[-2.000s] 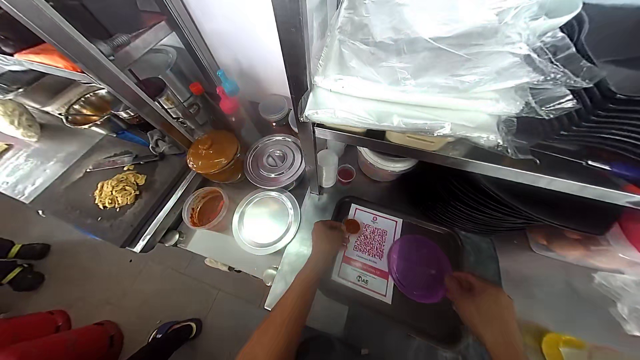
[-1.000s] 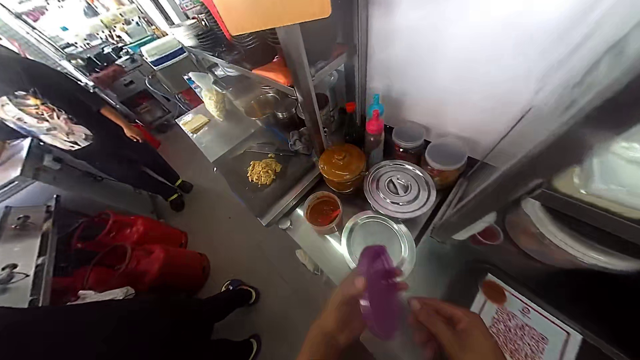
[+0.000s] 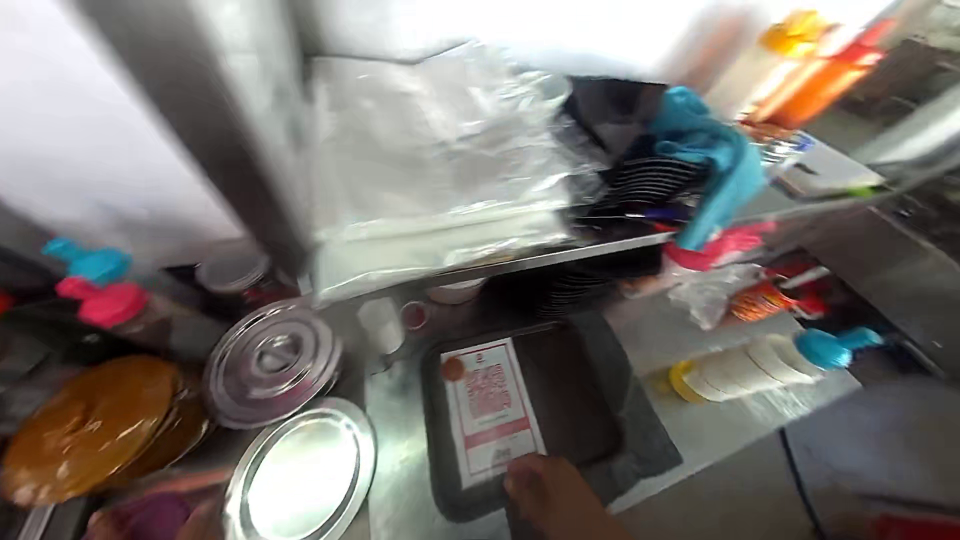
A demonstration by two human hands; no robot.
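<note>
At the lower left edge, my left hand (image 3: 199, 521) is partly in view and holds a purple dish (image 3: 154, 516), blurred and cut off by the frame. My right hand (image 3: 555, 491) is at the near rim of a black tray (image 3: 577, 397), its thumb over the rim beside the lower corner of a printed sheet (image 3: 491, 409); the other fingers are hard to make out. The sheet bears a printed code and lies flat in the tray. A small round brown-orange cup or disc (image 3: 452, 368) sits on its upper left corner.
Left of the tray are a round metal plate (image 3: 300, 480), a lidded steel pot (image 3: 276, 356) and an orange-brown lidded pot (image 3: 94, 427). A squeeze bottle (image 3: 757, 366) lies at right. A metal shelf (image 3: 487, 264) holding plastic bags overhangs the tray; blue and pink gloves (image 3: 709, 172) hang there.
The view has swung widely. The purple dish was over the tray in the oldest frame and between both hands a second ago; now it is in my left hand, while my right is at the tray.
</note>
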